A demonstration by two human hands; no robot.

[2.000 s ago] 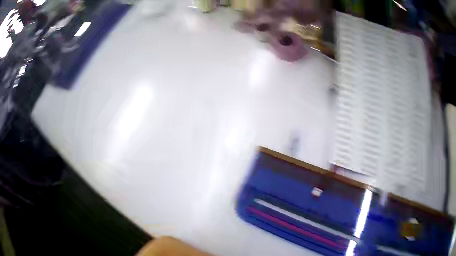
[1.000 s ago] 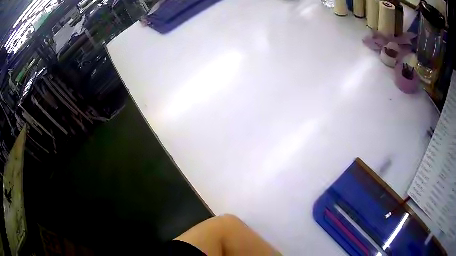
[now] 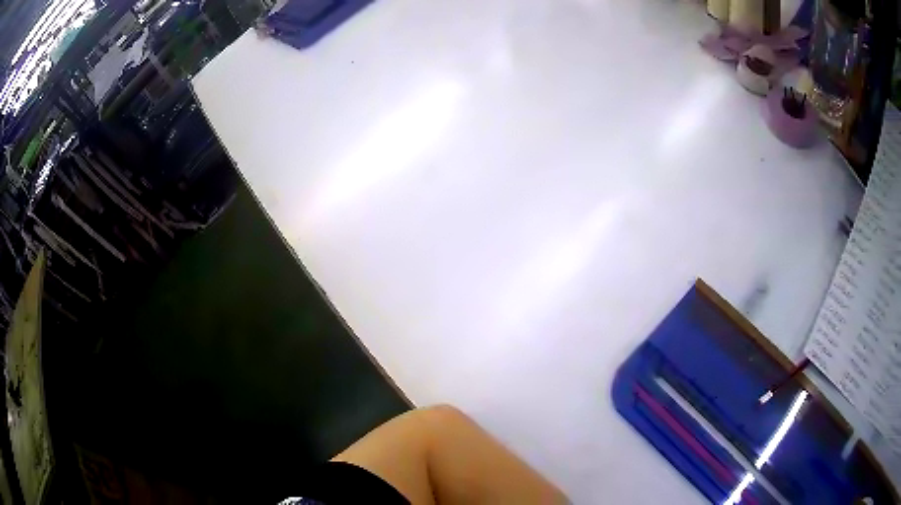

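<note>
The shiny blue sewing template [image 3: 726, 395] lies at the lower right on the white table, cut off by the frame edge. It has a brown top strip and white and red slot lines. A thin dark red marking pen [image 3: 785, 382] lies across its top strip. A bare bent part of a limb [image 3: 450, 459], with a black edge of cloth, shows at the bottom middle; no fingers can be seen on it. Neither my left hand nor my right hand is in view.
A white written sheet [image 3: 858, 306] is at the right edge. Two tape rolls [image 3: 790, 118], a crumpled pink-mauve scrap [image 3: 729, 41], cream thread cones [image 3: 748, 12] and a clear bottle [image 3: 838, 44] stand upper right. Dark blue fabric [image 3: 314, 18] lies at the table's upper left edge.
The view has swung since the first frame, then shifted slightly. The template, rolls and sheet sit a little higher in the picture than one second ago. Nothing on the table has visibly been moved.
</note>
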